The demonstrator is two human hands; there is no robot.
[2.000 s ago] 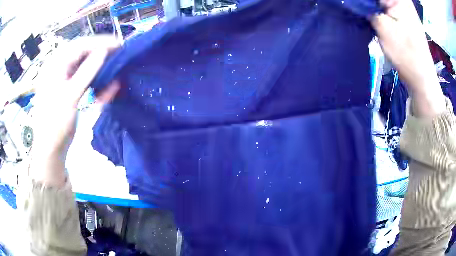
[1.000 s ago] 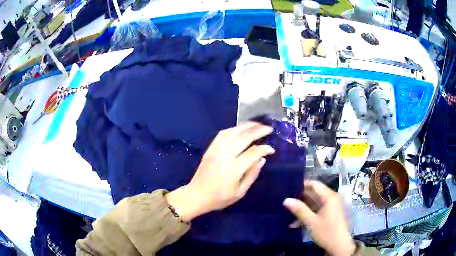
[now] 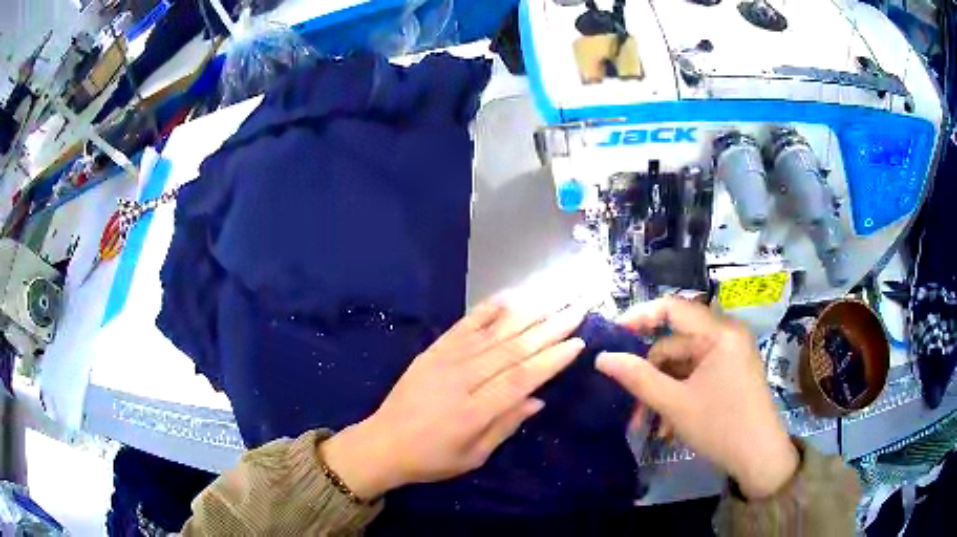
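Observation:
A dark navy knit garment [image 3: 336,231] covers the table left of the needle and reaches the front edge. My left hand [image 3: 472,388] lies flat on the cloth with its fingers extended toward the needle area. My right hand [image 3: 698,383] is at the cloth's right edge, just below the needle area, thumb and fingers bent around the edge; my fingers partly hide the grip. The overlock machine [image 3: 645,136] marked JACK stands beyond, its needle area [image 3: 614,252] under a bright light. No label can be made out at my fingertips.
A brown bowl [image 3: 845,357] with small black labels stands right of the machine. A yellow sticker [image 3: 753,290] is on the front guard. Orange-handled scissors [image 3: 111,236] lie at the far left. A printed ruler [image 3: 168,420] runs along the table front. Dark cloth [image 3: 147,493] hangs below at left.
The garment was held up in both hands, then laid on the table. Since then my right hand has moved up to the cloth edge near the needle, and the camera view has shifted slightly.

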